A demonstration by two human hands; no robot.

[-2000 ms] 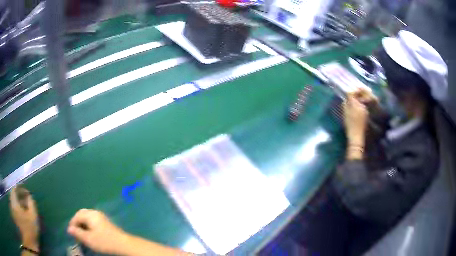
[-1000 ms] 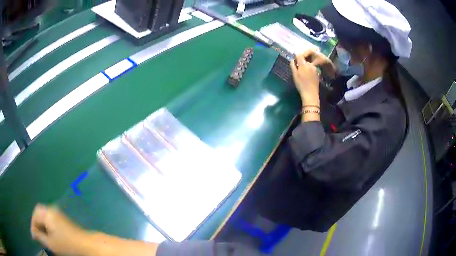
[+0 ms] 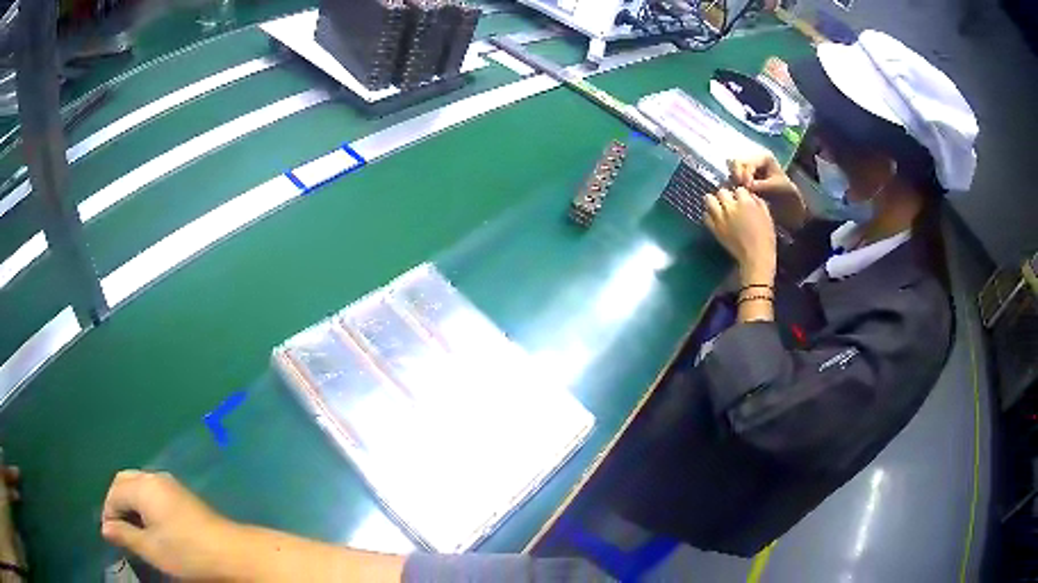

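Note:
My right hand (image 3: 159,524) is at the lower left with its fingers curled; I cannot tell if anything is in it. A small greyish piece (image 3: 121,571) shows just below it, cut off by the bottom edge. Only a sliver of my left hand (image 3: 9,507) shows at the left edge, with a dark band below it; its fingers are hidden. A large clear blister tray (image 3: 313,393) with thin reddish lines lies to the right of my right hand, under strong glare.
Blue corner tape (image 3: 224,419) is left of the tray. A ported housing (image 3: 600,182) lies farther off. A coworker (image 3: 842,353) at right works over a finned housing (image 3: 689,191). Stacked housings (image 3: 398,46) stand on a white board beyond metal rails (image 3: 228,222).
The view has swung right since the oldest frame. My left hand, fully visible then, is now almost out at the left edge. My right hand stays low left, still curled.

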